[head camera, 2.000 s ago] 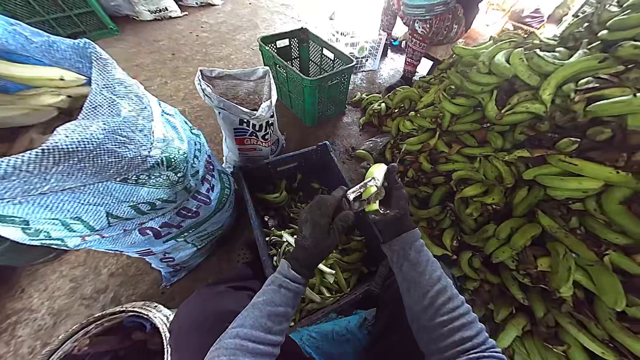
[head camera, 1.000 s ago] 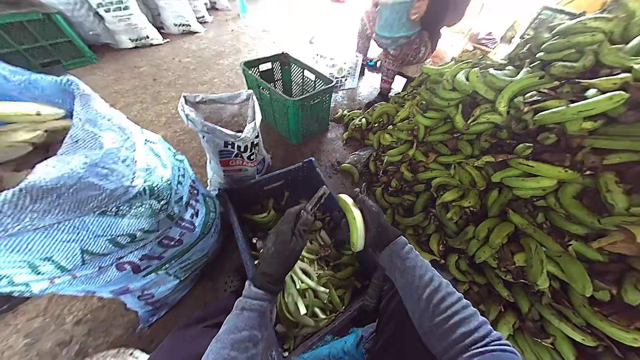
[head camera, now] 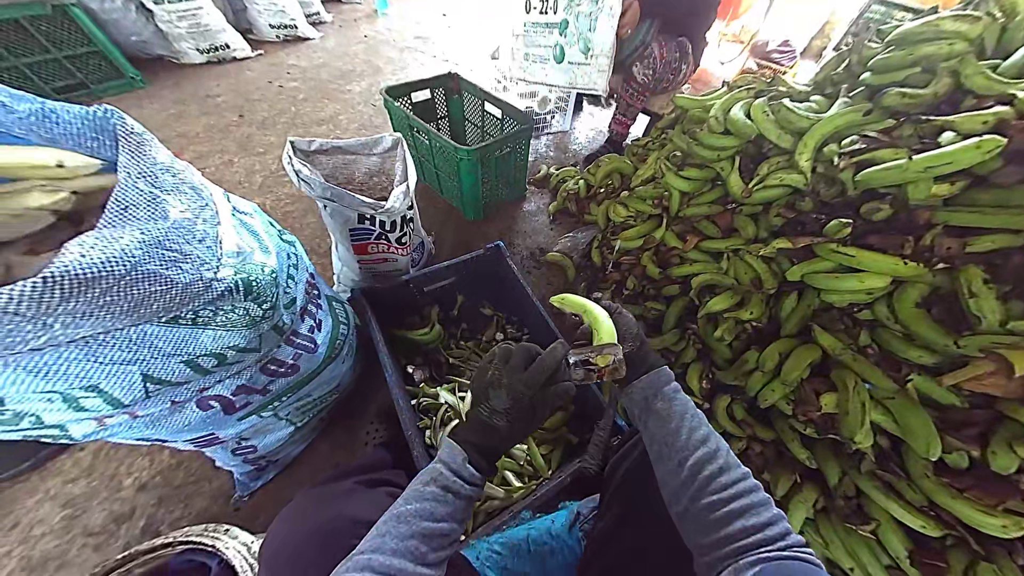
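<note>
My left hand point(head camera: 516, 400), in a dark glove, grips a small peeler-like tool point(head camera: 596, 362) that lies across a green plantain point(head camera: 594, 316). My right hand point(head camera: 628, 340), gloved too, holds the plantain from the right side; its curved tip points up and left. Both hands are above a dark blue plastic crate point(head camera: 392, 352), in which plantain peelings point(head camera: 520, 472) and some green plantains lie. Most of the tool's handle is hidden by my left fingers.
A large heap of green plantains point(head camera: 848, 280) covers the right side. Ahead stand a white printed sack point(head camera: 376, 232) and a green plastic crate point(head camera: 472, 152). A woven blue-white sack point(head camera: 184, 320) with peeled plantains point(head camera: 48, 176) is at left. Beyond, a person point(head camera: 652, 72) is partly visible.
The tool, apart from the plantain one second ago, now lies across it. The plantain's orientation between my hands has changed.
</note>
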